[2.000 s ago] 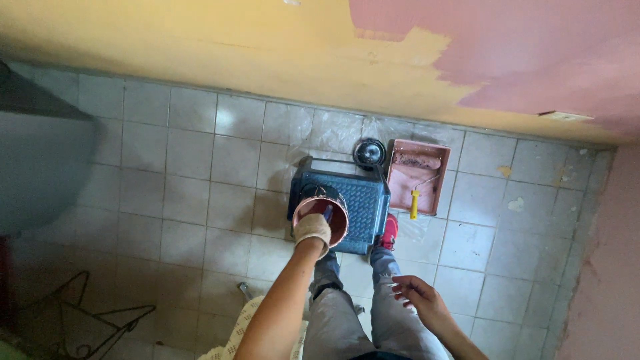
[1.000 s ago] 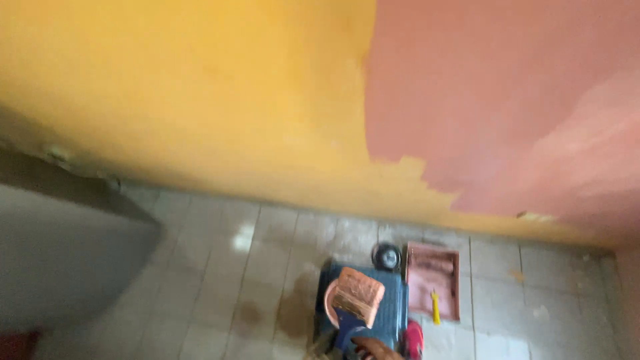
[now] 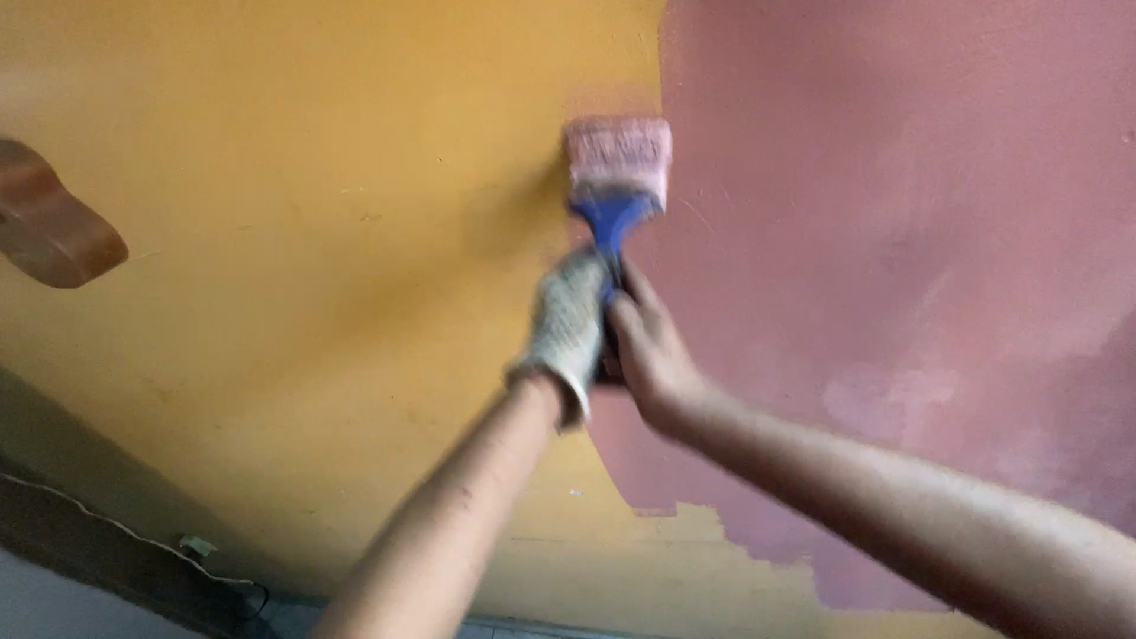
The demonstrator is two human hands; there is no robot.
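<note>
A wide paintbrush (image 3: 614, 217) with a blue handle has its pink-coated bristles against the wall, at the border between yellow paint (image 3: 399, 293) and pink paint (image 3: 887, 222). My left hand (image 3: 564, 328), in a light knitted glove, grips the handle from the left. Bare, my right hand (image 3: 652, 351) closes on the same handle from the right, just beside the glove. Part of the handle is hidden between the two hands, and the brush is slightly blurred.
A brown curved wooden object (image 3: 58, 217) is on the wall at the left edge. Low at left, a pale cable (image 3: 115, 525) runs along a dark edge toward the floor. A strip of tiled floor (image 3: 479, 631) shows at the bottom.
The brush, over the paint container on the blue stool one second ago, is now up at the wall with both hands on it. The view has risen to the wall.
</note>
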